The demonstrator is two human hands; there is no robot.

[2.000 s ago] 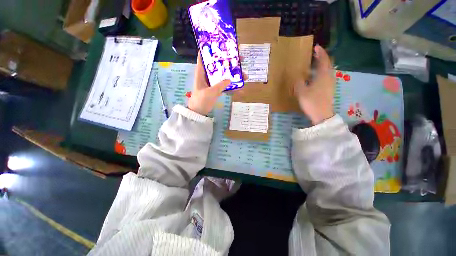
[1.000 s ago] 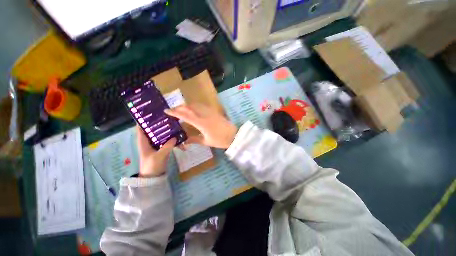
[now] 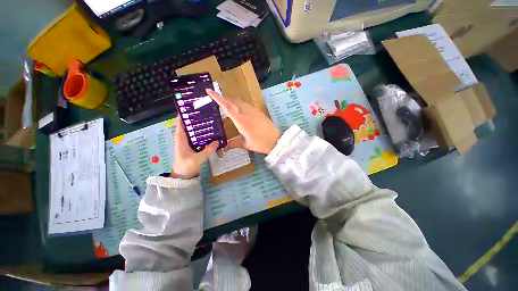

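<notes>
My left hand holds a smartphone, its dark screen lit with a list. My right hand is beside the phone, fingers extended over the screen's right edge; it holds nothing that I can see. Under the phone and hands lies a small flattened brown carton, its upper flaps on the keyboard's edge. A white label on its lower flap shows below my hands. Another label on the upper part is mostly hidden by the phone and my right hand.
A pale blue mat lies under the carton, with a black mouse at right. Behind is a keyboard. At left are a clipboard, a pen and a yellow-orange cup. At right are a bagged item and an open carton.
The view has swung right since the oldest frame. The phone screen went from a bright picture to a dark list. My right hand moved from the carton's right side to the phone.
</notes>
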